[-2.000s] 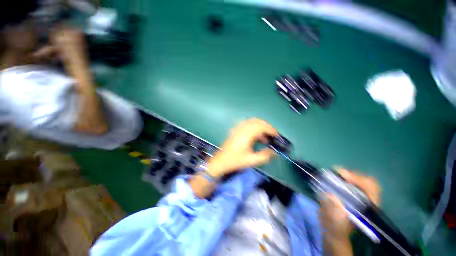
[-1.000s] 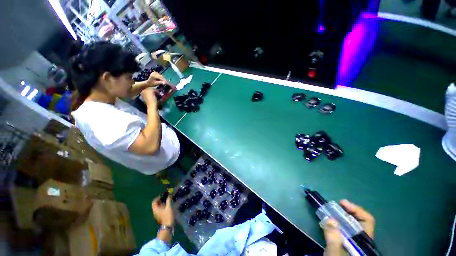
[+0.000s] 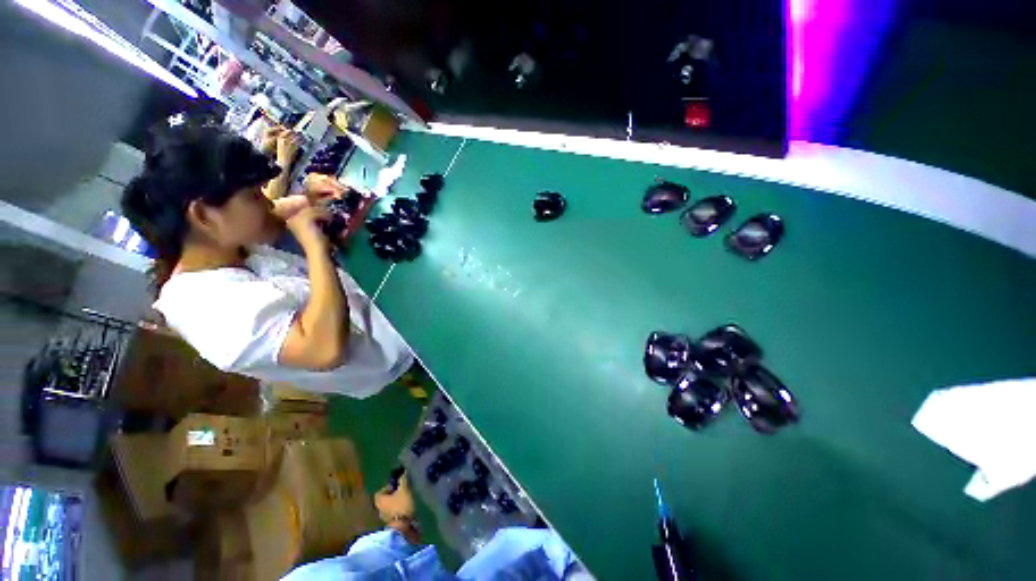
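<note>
My left hand (image 3: 395, 507) is small, low at the lower left beside the clear blister tray (image 3: 464, 531) of black parts. Its fingers hold a small dark piece, which looks like a black housing (image 3: 397, 474). The black front end of the glue syringe (image 3: 669, 549), with its thin blue needle (image 3: 658, 496), points up from the bottom edge over the green bench. My right hand is out of the picture. A cluster of several glossy black housings (image 3: 695, 400) lies ahead of the needle.
Three black housings (image 3: 709, 215) lie in a row farther back, with one small black piece (image 3: 549, 205) left of them. A white wipe (image 3: 984, 427) is at right. A neighbouring person (image 3: 267, 312) works at left by a black pile (image 3: 398, 230). Cardboard boxes (image 3: 324, 494) stand below.
My left hand has left the needle area and moved down-left to the tray. The view has shifted, so my right hand and most of the syringe have dropped out of the bottom.
</note>
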